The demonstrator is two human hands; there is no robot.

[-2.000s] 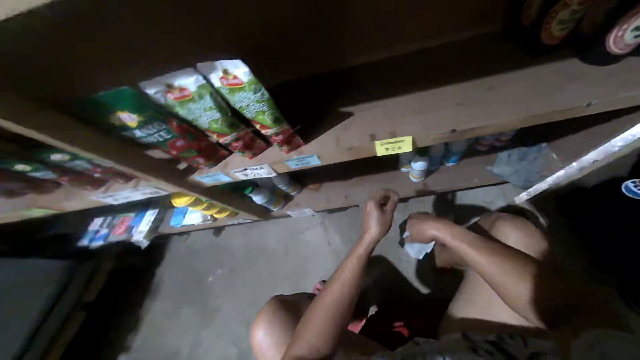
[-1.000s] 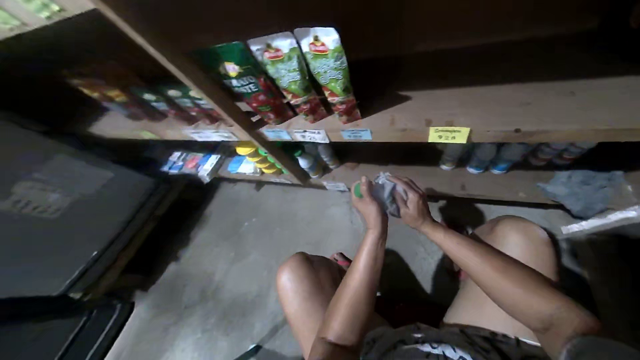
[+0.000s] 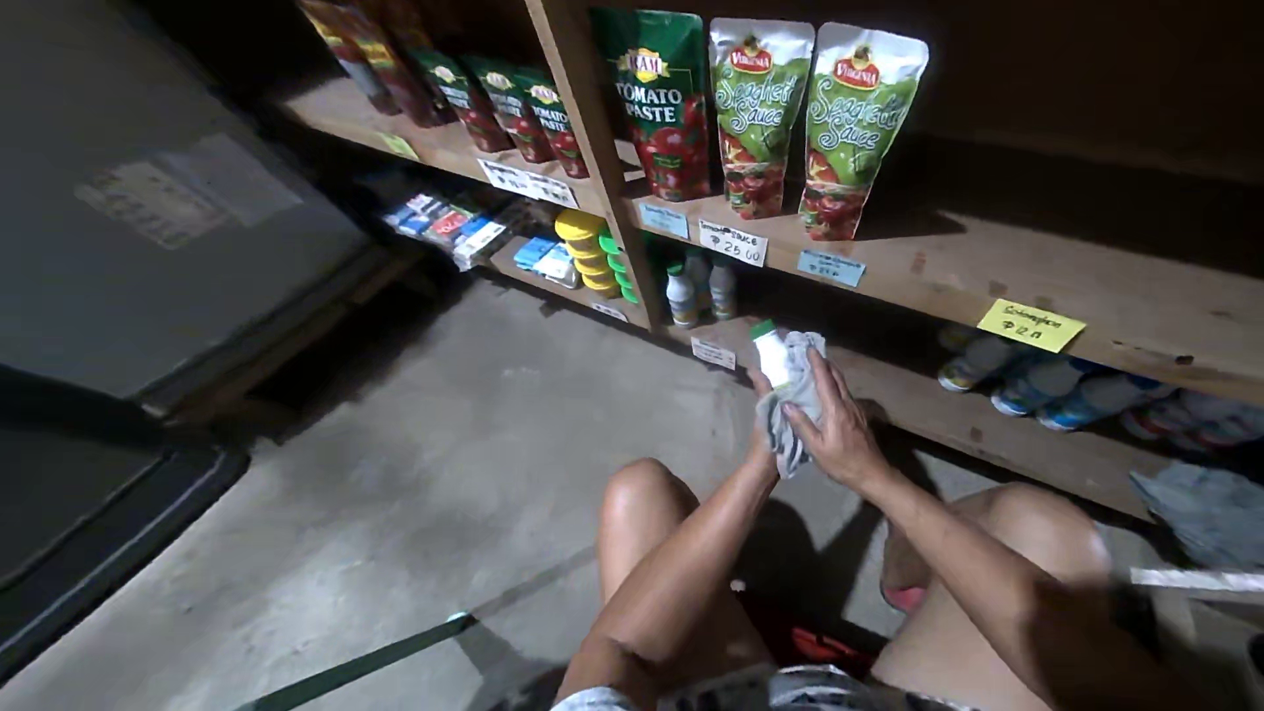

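Note:
A small white bottle with a green cap [image 3: 771, 357] is upright but slightly tilted between my hands. My left hand [image 3: 765, 434] is closed around its lower part, mostly hidden behind a grey cloth [image 3: 802, 395]. With my right hand [image 3: 837, 425] I hold the cloth against the bottle's right side. Just behind them, similar white bottles [image 3: 681, 296] stand on the low wooden shelf [image 3: 889, 395].
Pouches of tomato paste [image 3: 662, 109] and spaghetti sauce [image 3: 760, 118] stand on the shelf above. Yellow tubs [image 3: 587, 252] are stacked low at left. More bottles [image 3: 1047, 390] and a crumpled grey plastic bag [image 3: 1210, 509] lie at right. A large grey box-like object [image 3: 158, 197] stands far left.
Two seconds ago my hands were apart; now they are together at a white bottle with the cloth around it. The view has swung left.

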